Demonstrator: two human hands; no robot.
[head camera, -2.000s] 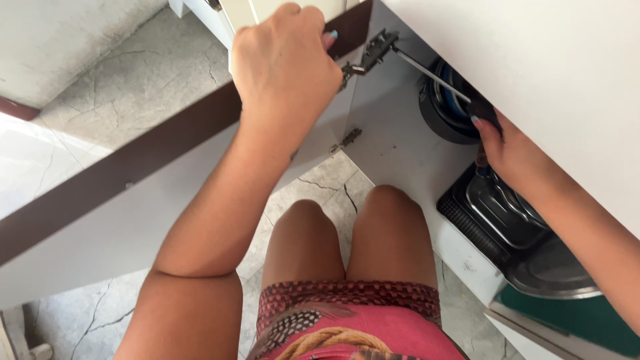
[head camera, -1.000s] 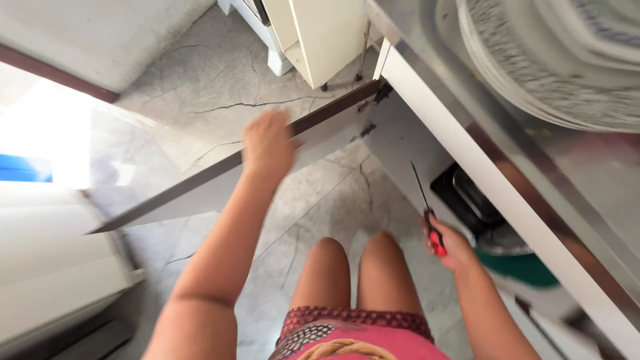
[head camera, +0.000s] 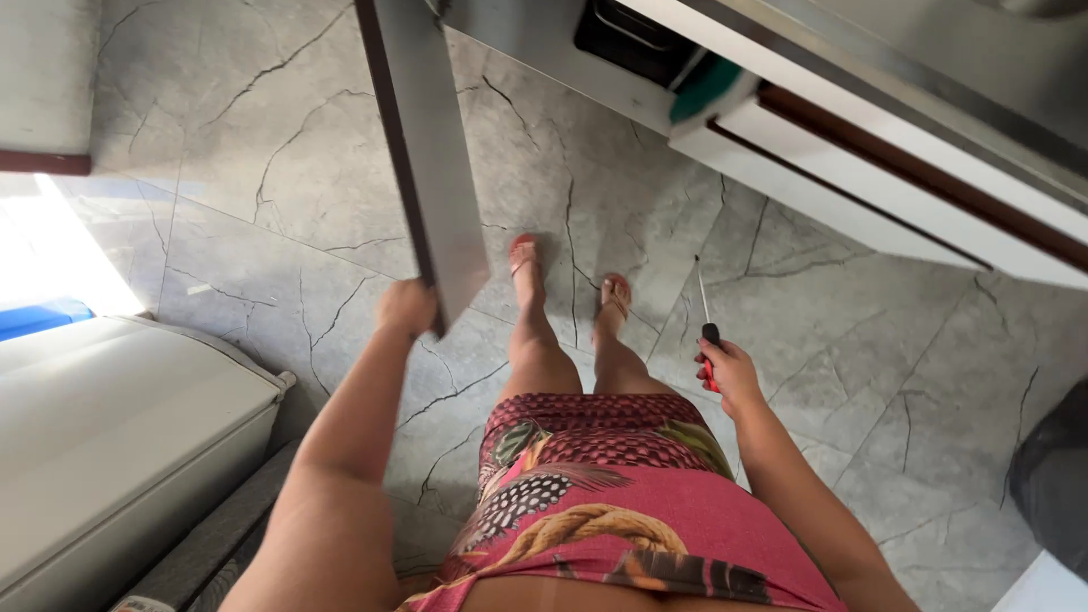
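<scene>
My left hand (head camera: 406, 308) grips the outer end of a cabinet door (head camera: 433, 161), a panel with a pale face and a dark brown edge; the fingers are partly hidden behind it. The door stands swung out from the base cabinet (head camera: 544, 72) at the top. My right hand (head camera: 729, 372) is closed around the red and black handle of a screwdriver (head camera: 711, 338). Its thin metal shaft points up and away from me, over the floor and apart from the door. The door's hinges are not clearly visible.
Dark pans (head camera: 633, 42) and a green item (head camera: 705, 87) sit inside the cabinet. White drawer fronts (head camera: 833, 178) project at right below a metal countertop (head camera: 952, 81). A white appliance (head camera: 127, 425) stands at lower left, a dark rounded object (head camera: 1054, 476) at far right. Cracked-pattern tiles (head camera: 561, 170) cover the floor.
My left hand has moved from near the hinge side to the door's outer end, and the door has swung. The screwdriver has moved away from the hinge. My view has pulled back from the cabinet.
</scene>
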